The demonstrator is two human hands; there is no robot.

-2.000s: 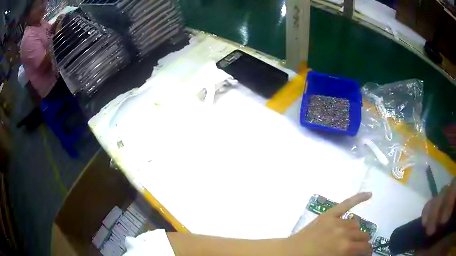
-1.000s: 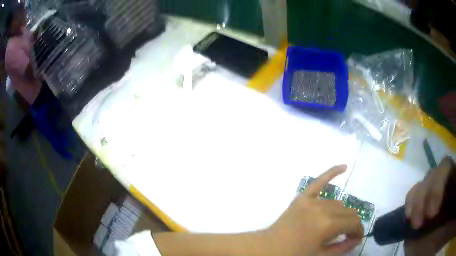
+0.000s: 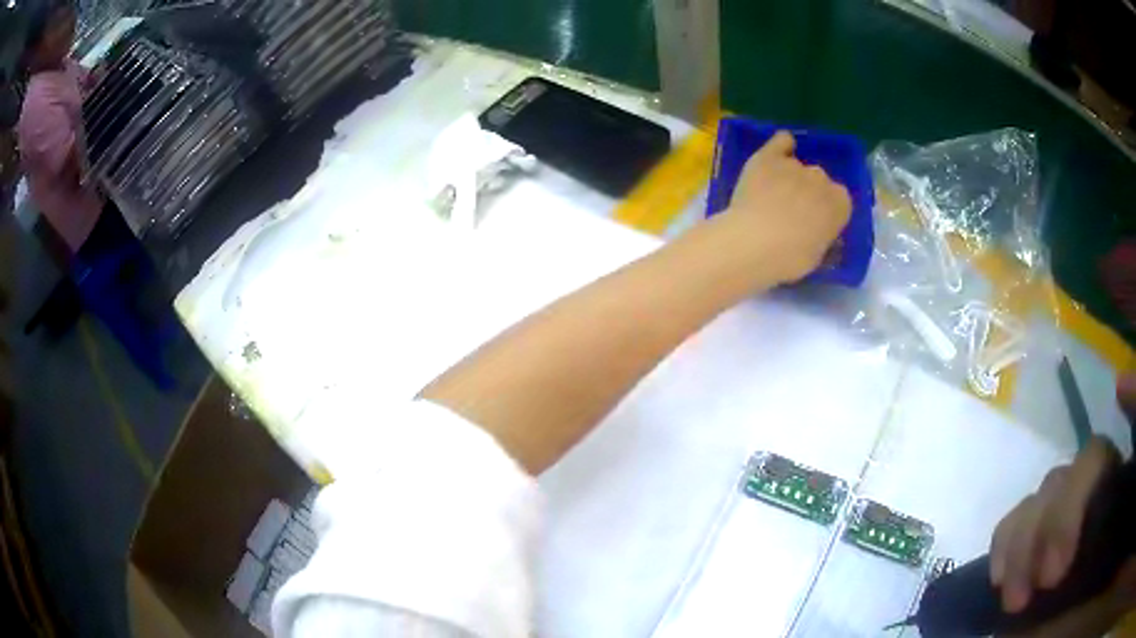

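My left hand (image 3: 785,212) is over the blue screw tray (image 3: 856,256), its fingers down inside; the fingertips and most of the screws are hidden. My right hand (image 3: 1046,538) holds the black electric screwdriver (image 3: 965,603) at the lower right, its thin bit pointing left. White housing halves (image 3: 747,573) lie in a row at the bottom. Green circuit boards sit across their far ends, one on the left (image 3: 797,490) and one beside it (image 3: 889,533). Part of a further board shows by the screwdriver.
A black flat rectangle (image 3: 579,135) lies at the far edge. A clear plastic bag (image 3: 997,199) with white straps is right of the tray. A thin dark strip (image 3: 1074,399) lies at right. An open carton (image 3: 187,536) stands lower left. A person in pink (image 3: 56,137) is at far left.
My left hand has moved from the circuit boards up to the blue tray, uncovering the boards. My right hand still holds the screwdriver, now slightly lower.
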